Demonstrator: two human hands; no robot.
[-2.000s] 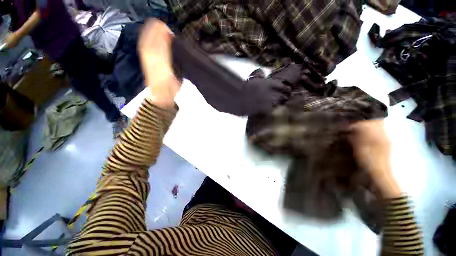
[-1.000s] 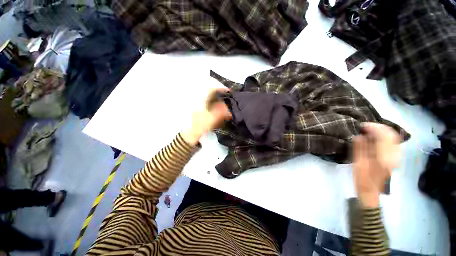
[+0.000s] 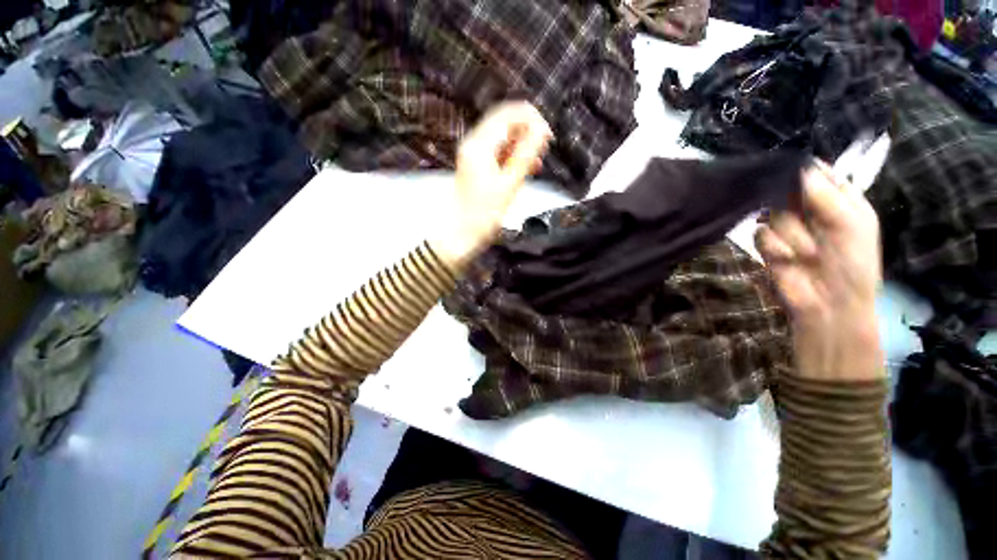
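The brown plaid garment (image 3: 645, 350) lies on the white table in front of me. Its dark lining (image 3: 645, 224) is drawn up to the right as a long taut strip. My right hand (image 3: 825, 263) is raised and pinches the lining's far end between thumb and fingers. A blurred whitish thing (image 3: 864, 162) shows beside those fingertips; I cannot tell what it is. My left hand (image 3: 497, 164) is raised above the garment's left part, with blurred, curled fingers. I see no cloth in it, but cannot tell whether it holds something small.
A plaid heap (image 3: 437, 77) lies at the table's far edge. Dark clothing with white cords (image 3: 754, 98) and more plaid cloth (image 3: 940, 164) lie at the right. Dark and olive clothes (image 3: 66, 361) are heaped at the left. The white table's (image 3: 284, 263) near edge runs diagonally past my body.
The lining was bunched by my left hand a second ago; now it is stretched to my right hand. My left hand has moved up and away from it. My right hand has risen.
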